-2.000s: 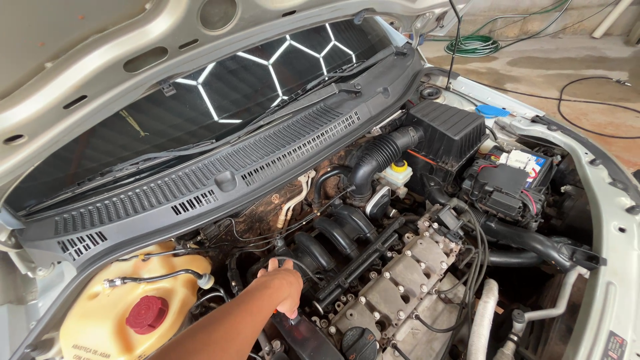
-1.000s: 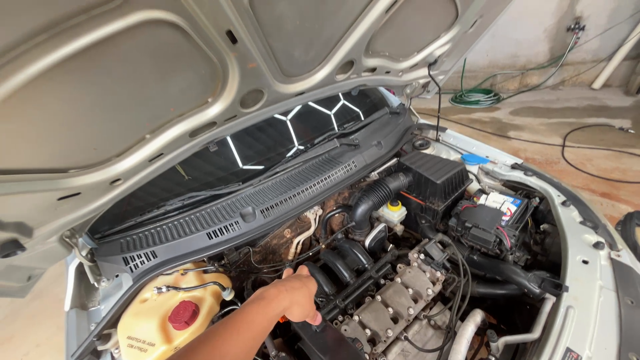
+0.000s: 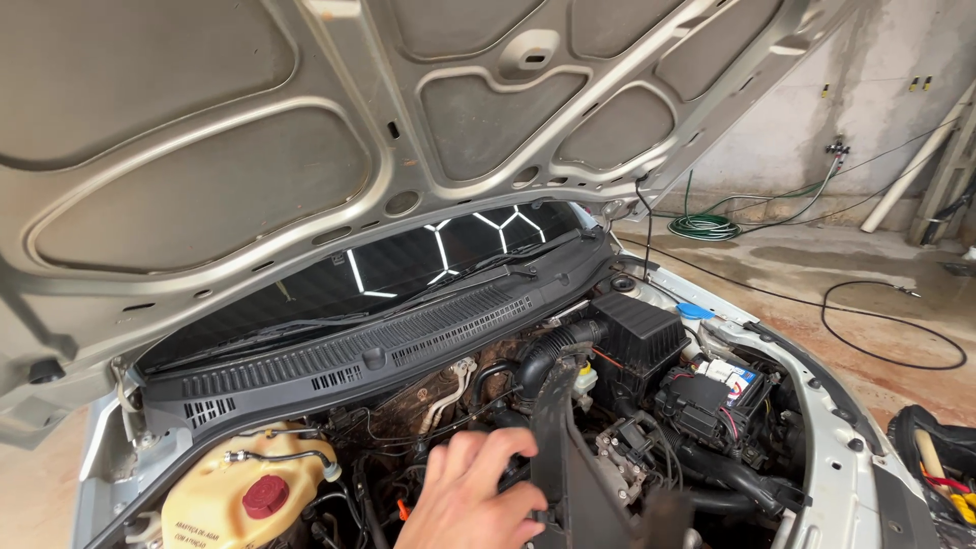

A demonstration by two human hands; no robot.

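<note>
My left hand (image 3: 476, 488) is at the bottom centre over the engine bay, its bent fingers against the left edge of a long black plastic cover (image 3: 568, 450). The cover is raised and tilted over the engine, hiding much of its top; its lower end is blurred at the frame's bottom edge. Left of the hand is a yellowed plastic reservoir (image 3: 221, 488) with a red cap (image 3: 265, 496). Behind the cover, a ribbed black intake hose (image 3: 560, 347) runs to the black air filter box (image 3: 637, 332). My right hand is not seen.
The raised hood (image 3: 244, 183) hangs above. A battery (image 3: 728, 381) and the fender edge (image 3: 808, 412) lie right. A tool bag (image 3: 915, 435) sits at lower right. A black cable (image 3: 862, 311) and a coiled green hose (image 3: 703, 226) lie on the floor.
The black plastic cover now stands raised over the engine, across parts of the metal engine top seen before. My left hand's fingers are more spread. The view has tilted up, showing more hood.
</note>
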